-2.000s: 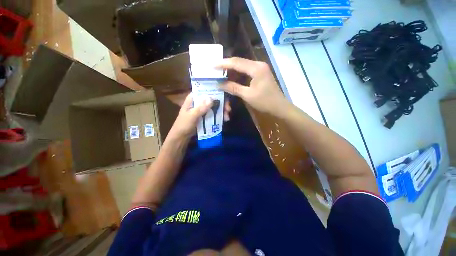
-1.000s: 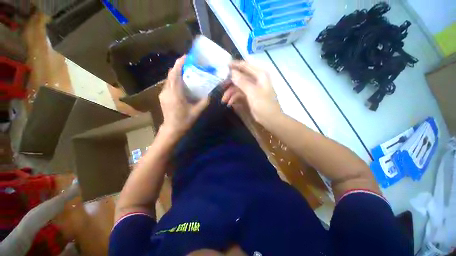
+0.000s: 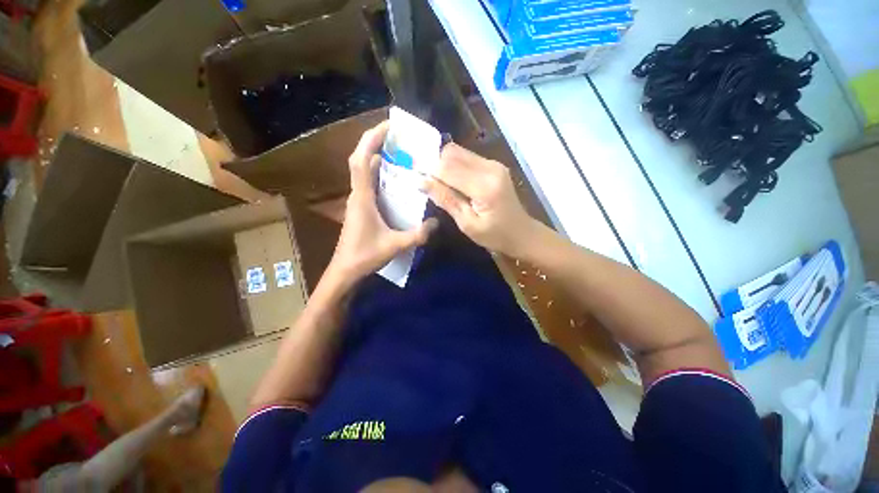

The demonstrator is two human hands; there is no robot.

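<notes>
A blue and white retail box is held upright and slightly tilted in front of my body, a white flap at its top. My left hand grips it along its left side and below. My right hand is at its upper right edge, fingers bent against it; whether they hold a cable is hidden. A heap of black cables lies on the white table. Filled-looking retail boxes stand in a row at the table's back. Flat retail boxes lie in a pile at the right.
On the floor at left are an open carton of black cables and an open master carton holding inner cartons with white labels. Red stools and another person's bare leg show at lower left. A white strip hangs at right.
The box was upright with its front facing me, then tilted and turned; now it is narrower to view. Both hands stayed on it. The other person's leg has come into view at lower left.
</notes>
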